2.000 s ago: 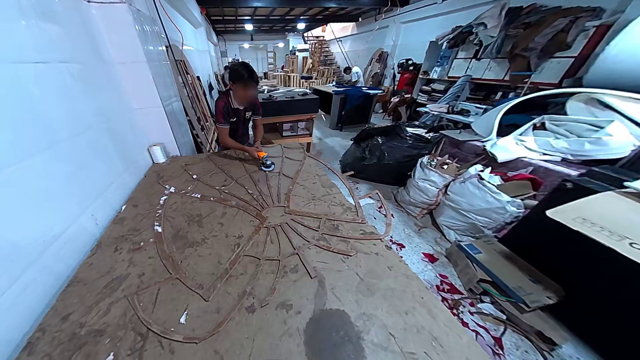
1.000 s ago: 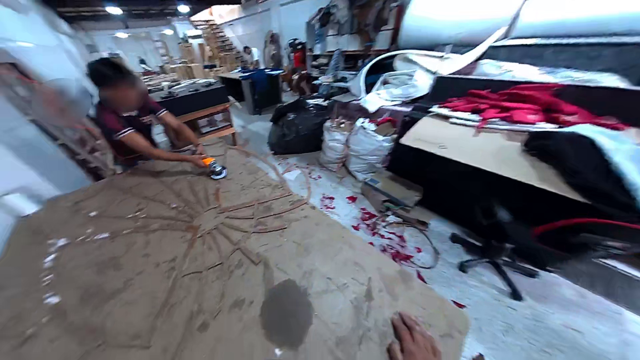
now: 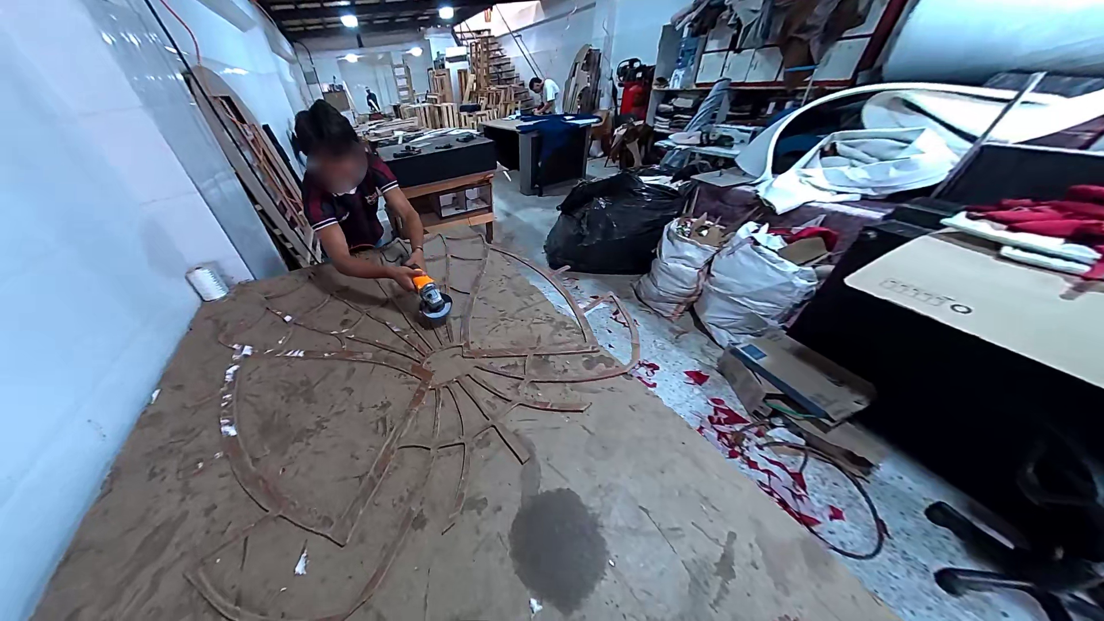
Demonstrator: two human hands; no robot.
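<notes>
Neither my left hand nor my right hand is in view. A large flat metal frame of curved bars, joined around a small ring, lies on the brown work table. Across the table a co-worker leans over the frame's far side. Both of that person's hands hold an orange angle grinder, its disc low over the bars near the ring. A dark round stain marks the near part of the tabletop.
A spool of white thread stands by the left wall. Right of the table are a black plastic bag, white sacks, flattened cardboard, a loose hose, red scraps on the floor and a chair base.
A hand of mine, at the table's near right edge one second ago, has left the view. The view has swung right and back left. The co-worker still holds the grinder.
</notes>
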